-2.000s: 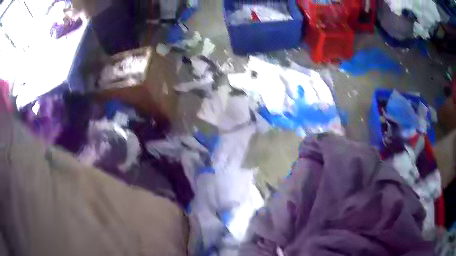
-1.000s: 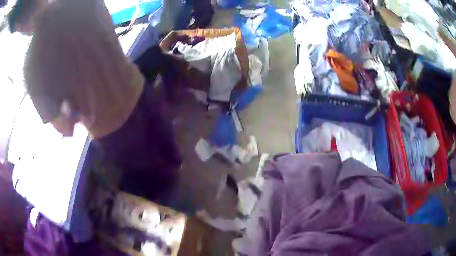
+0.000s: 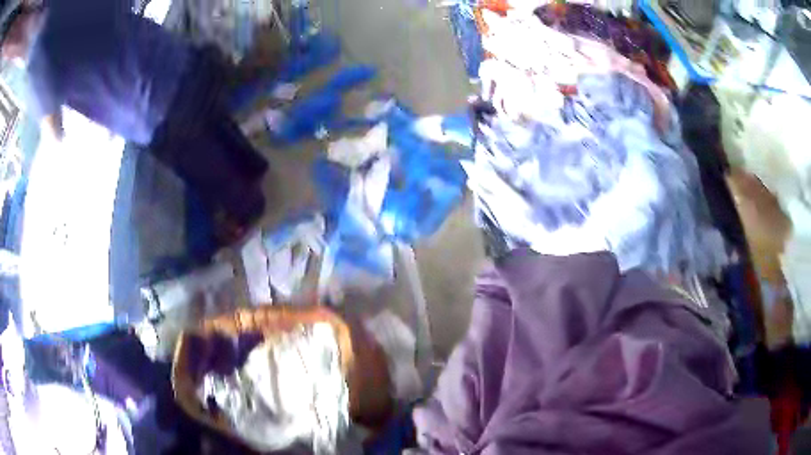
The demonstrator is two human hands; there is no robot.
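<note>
A large grey-purple bundle [image 3: 569, 364] fills the lower right of the view, close to the camera. It is gathered cloth with deep folds, and its lower edge is cut off by the frame. Neither of my hands can be seen; whatever holds the bundle is hidden or out of the picture.
An orange-rimmed basket [image 3: 182, 364] with white and dark pieces stands at the lower left. Blue and white scraps [image 3: 422, 178] litter the floor. A light blue-grey heap [image 3: 587, 169] lies beyond the bundle. A person [image 3: 151, 98] leans over a white table [image 3: 71, 231] at left.
The view has moved forward along the floor. The blue and red crates have left view, the light blue-grey heap is nearer, and the basket is now low at left. The bundle stays at lower right.
</note>
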